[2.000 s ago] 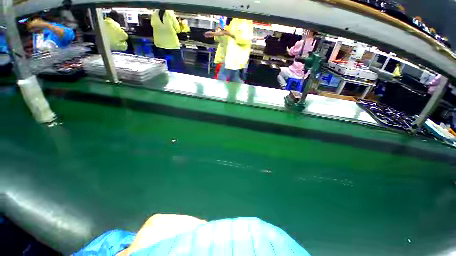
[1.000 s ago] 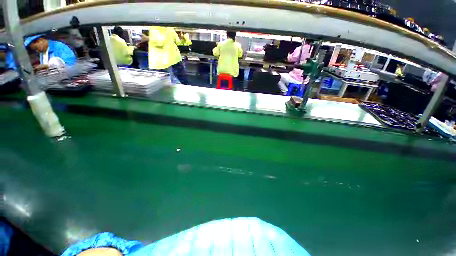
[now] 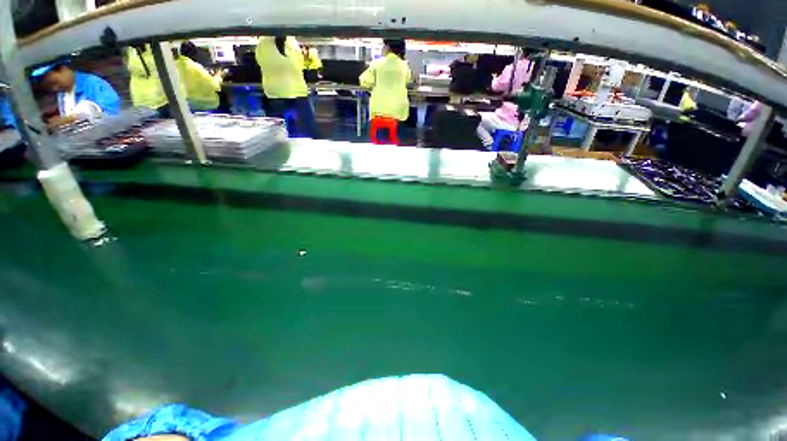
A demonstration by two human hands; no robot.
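Note:
The wide green conveyor belt [image 3: 371,336] fills the view in front of me, with white scuffs and small white specks on it. My light blue smock [image 3: 397,413] bulges up at the bottom centre. A gathered bright blue cuff [image 3: 177,420] lies at the bottom left. Only a sliver of my left hand or wrist [image 3: 166,437] shows under it, cut off by the lower edge, so its fingers are hidden. My right hand is out of view; a small bit of blue fabric [image 3: 604,437] shows at the bottom right edge.
A white ledge [image 3: 388,162] runs beyond the belt, with pale stacked trays [image 3: 220,136], a green upright fixture [image 3: 528,112] and a black parts tray [image 3: 677,181]. A wrapped post [image 3: 71,203] stands at left. A rail [image 3: 345,26] crosses above. People in yellow, pink and blue are behind.
The hand seen at the bottom two seconds ago has dropped almost out of view. The view has shifted slightly. People in yellow behind the line have changed places.

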